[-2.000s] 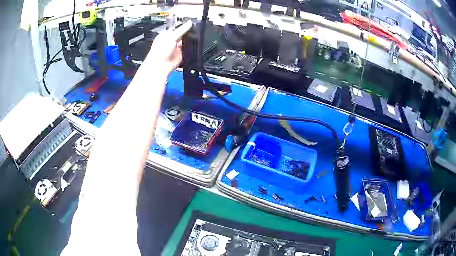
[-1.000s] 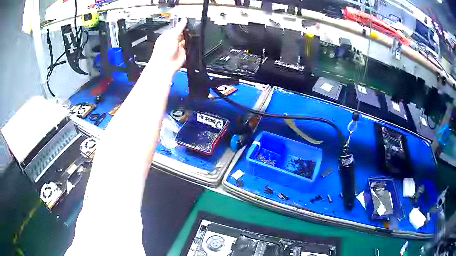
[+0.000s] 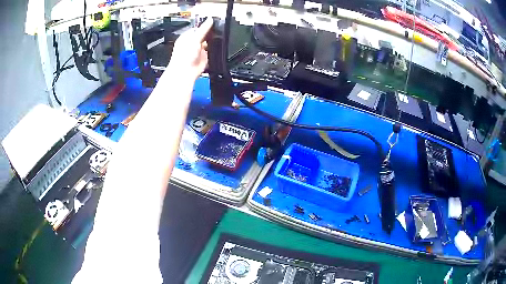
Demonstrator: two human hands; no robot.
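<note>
My left hand (image 3: 192, 49) is raised at the end of the outstretched arm, at the left edge of the upright black fixture (image 3: 218, 66). A finger points up along it; whether the hand grips it cannot be told. My right hand is not in view. The opened laptop (image 3: 288, 270) lies on the green mat at the bottom edge, cut off by the frame, with a round fan at its left. The black electric screwdriver (image 3: 386, 194) hangs upright on its cable over the blue shelf.
A blue parts tray (image 3: 317, 173) and a dark red-edged tray (image 3: 226, 146) stand on the blue-matted shelf (image 3: 277, 213). A small box (image 3: 426, 219) is at right. Another opened laptop (image 3: 41, 147) stands at left. Boards and dark plates lie behind.
The view has shifted slightly, so the bench items appear a little further right than two seconds ago. My left hand stays raised at the black fixture.
</note>
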